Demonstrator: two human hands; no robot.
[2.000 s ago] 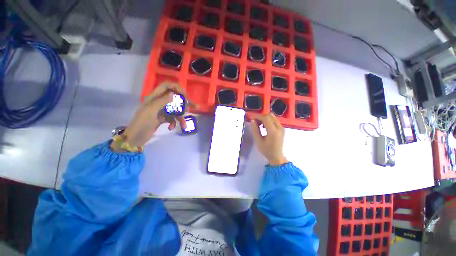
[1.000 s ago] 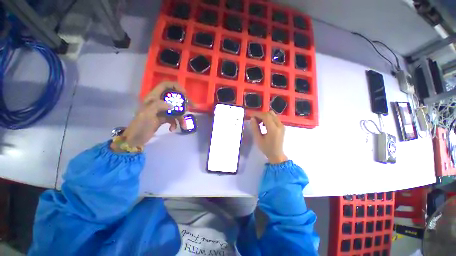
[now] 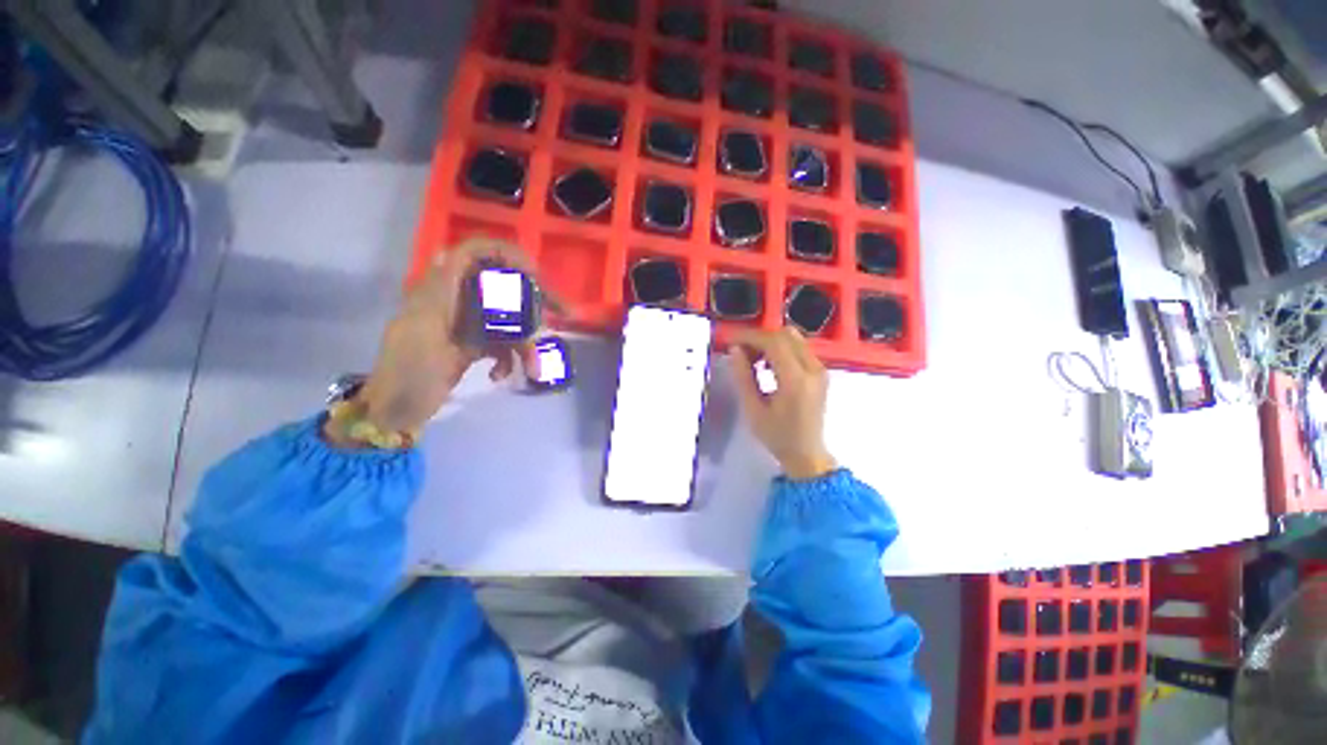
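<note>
My left hand [image 3: 437, 332] holds a small black smartwatch [image 3: 502, 301] between its fingers, its screen lit with a white square. A second smartwatch [image 3: 550, 364] with a lit screen is just right of my left fingertips; whether they touch it is unclear. A smartphone [image 3: 656, 415] with a bright white screen lies upright on the bench. My right hand [image 3: 782, 387] rests at its right side, fingers bent and apart, with no held thing visible. Beyond is a red turnover tray [image 3: 575, 277] of dark watches, with two bare pockets at its near left.
A blue cable coil [image 3: 168, 240] lies far left. At right are a dark spare phone [image 3: 1096, 272], a framed device [image 3: 1177, 354] and a pale grey block [image 3: 1124, 432] with thin cable. A second red tray [image 3: 978, 648] is below the bench edge at lower right.
The held watch's screen has gone from a cluster of coloured icons to a white square. The hands, phone and second watch have barely moved.
</note>
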